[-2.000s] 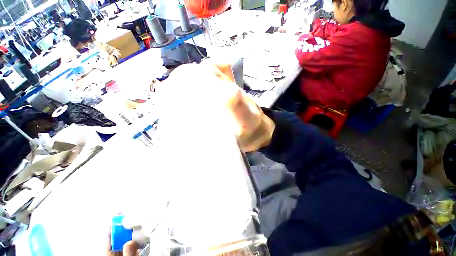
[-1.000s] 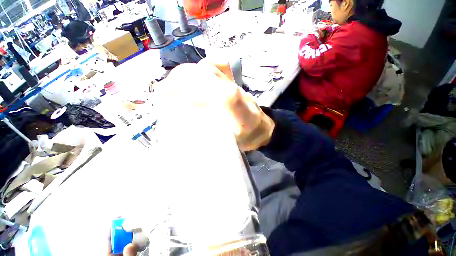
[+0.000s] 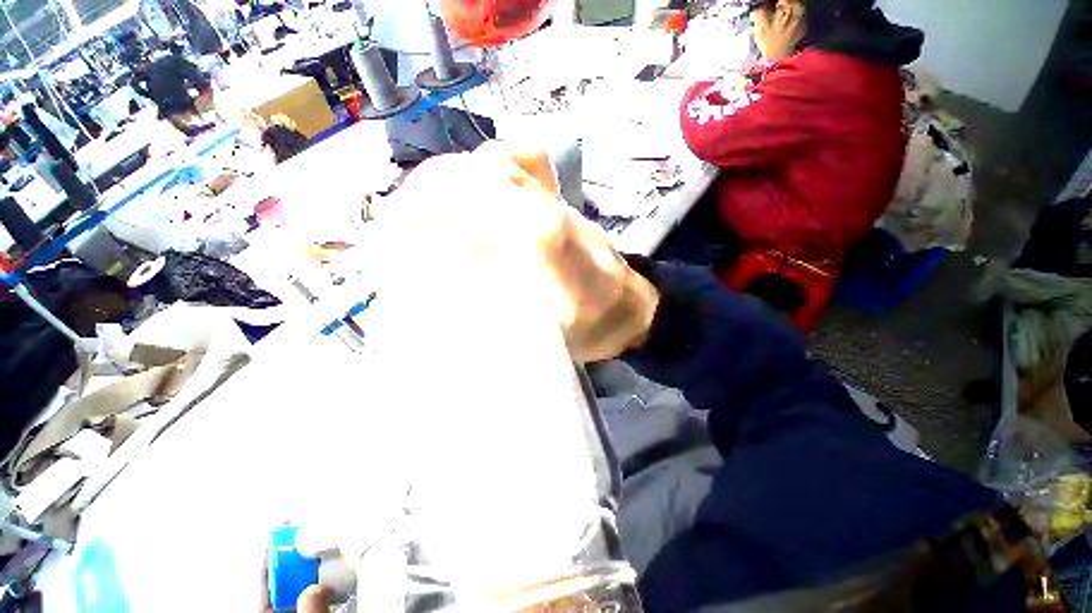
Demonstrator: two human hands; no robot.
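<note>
A white sewing machine head (image 3: 479, 419), washed out by glare, fills the middle. My right hand (image 3: 599, 287), in a dark navy sleeve, rests at its upper right side; its fingers are lost in the glare, so any grip is hidden. Fingertips of my left hand (image 3: 314, 598) show at the bottom edge, on either side of a small bright blue item (image 3: 292, 568); the rest of the hand is cut off. Whether they grip the item is unclear. Grey cloth (image 3: 653, 437) lies right of the machine, below my right wrist.
Beige and brown fabric scraps (image 3: 90, 437) lie at left. Grey thread cones (image 3: 380, 82) stand beyond the machine. A person in red (image 3: 802, 150) sits at upper right on a red stool (image 3: 784, 285). A clear bag (image 3: 1030, 461) is at far right. Another worker sits at upper left.
The person in red has shifted left. The worker at upper left has changed posture. The fingertips by the blue item sit slightly lower. My right hand has not visibly moved.
</note>
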